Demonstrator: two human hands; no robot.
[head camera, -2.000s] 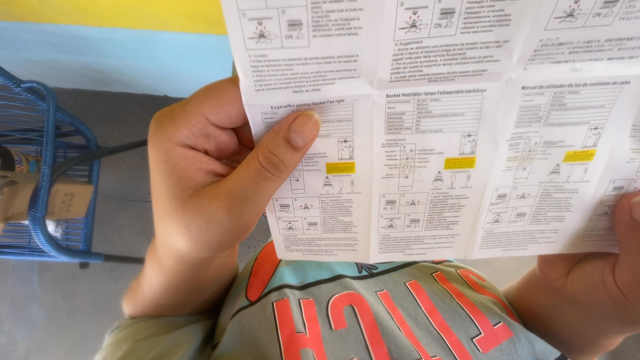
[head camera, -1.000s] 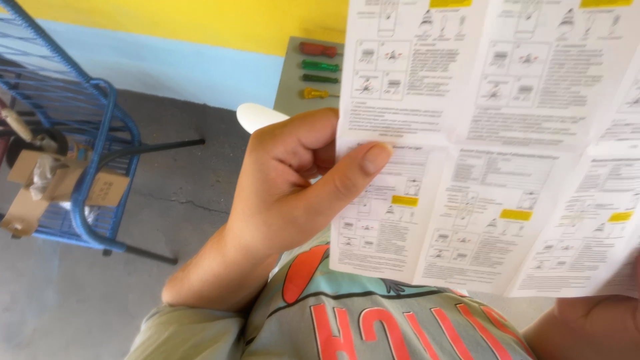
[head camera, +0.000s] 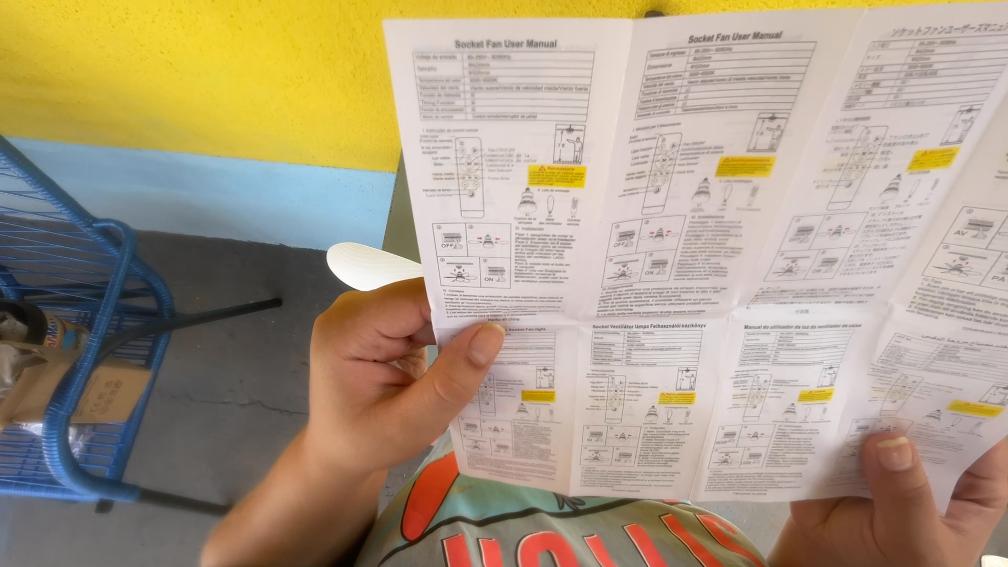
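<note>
A large creased paper instruction sheet (head camera: 661, 299), printed with tables, diagrams and yellow warning boxes, is spread out in front of me. My left hand (head camera: 394, 378) pinches its left edge, with the thumb on the printed side and the fingers behind. Near the lower right corner, my right hand (head camera: 906, 488) grips the sheet, thumb in front, fingers partly hidden by the paper. Just above my left hand, a white blade-shaped piece (head camera: 366, 266) sticks out from behind the sheet.
On the left stands a blue corded chair (head camera: 130, 315) with dark metal legs. It holds an opened cardboard box (head camera: 110, 391) and other items. A yellow and light-blue wall (head camera: 205, 181) rises behind. Part of a greyish surface (head camera: 400, 224) shows behind the sheet.
The view has shifted, and more of the sheet's upper part now shows. The several coloured-handled tools visible behind it one second ago are now out of sight. Both hands keep hold of the paper.
</note>
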